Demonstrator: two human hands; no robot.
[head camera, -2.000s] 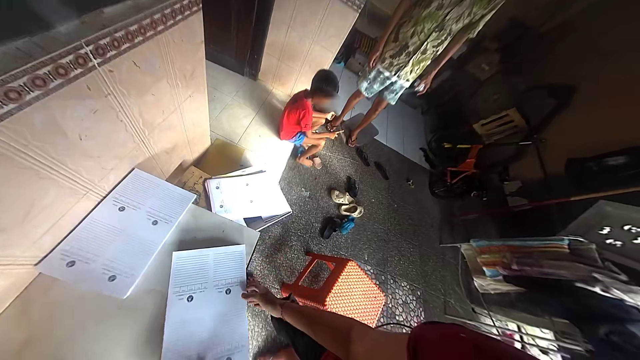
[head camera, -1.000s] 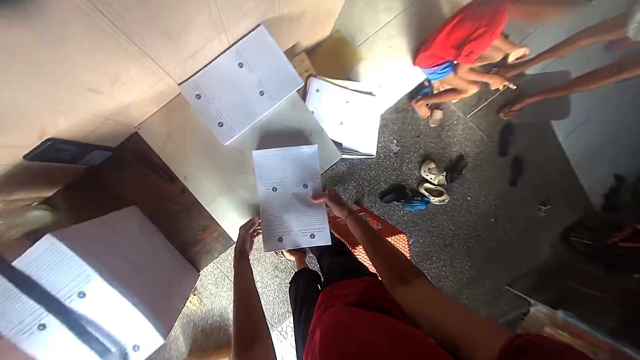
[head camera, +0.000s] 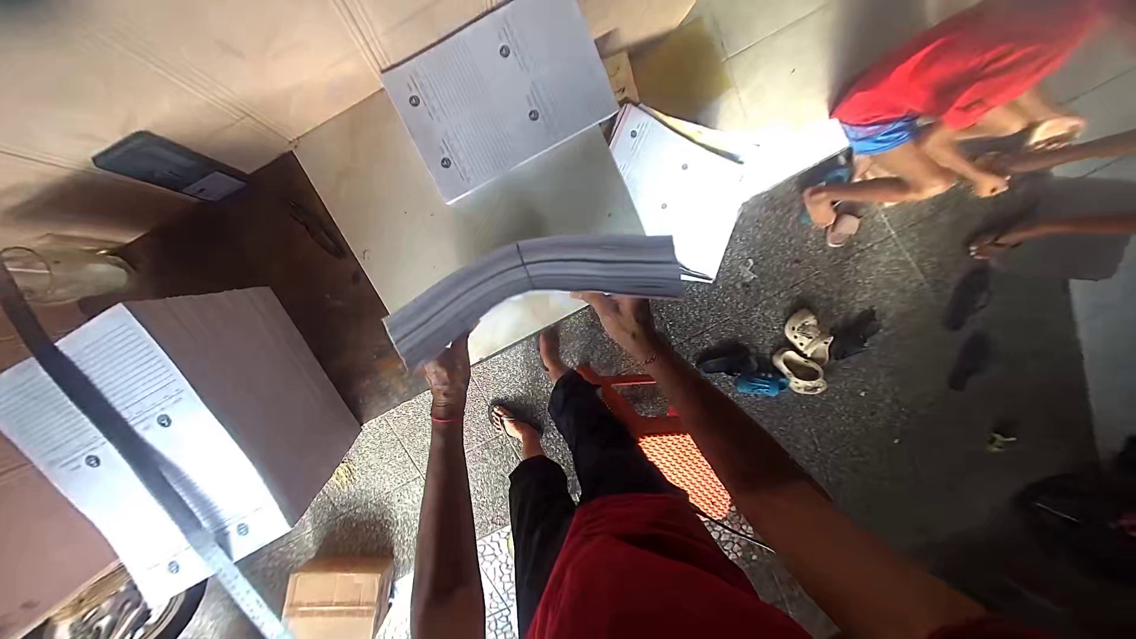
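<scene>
A thick stack of printed paper (head camera: 541, 266) is held up by both hands, its edge toward me and bent in an arch. My left hand (head camera: 448, 377) grips the lower left end, and my right hand (head camera: 621, 321) grips it from below near the right part. Behind the held stack, another pile of printed sheets (head camera: 515, 93) lies on the pale tabletop (head camera: 355, 191) against the wall. To the right of that pile sits a brightly lit stack of printed paper (head camera: 674, 191). Some fingers of both hands are hidden by the paper.
A tall block of paper (head camera: 240, 373) with a dark strap across its top stands at left. A small cardboard box (head camera: 337, 595) is on the floor. An orange plastic stool (head camera: 683, 461) is beside my legs; shoes (head camera: 803, 355) lie to the right. A person in red (head camera: 967, 71) crouches at upper right.
The stack in my hands lay with its printed face up one second ago; now it is lifted on edge and bowed. Two seconds ago only one hand showed, near the paper. The view has shifted.
</scene>
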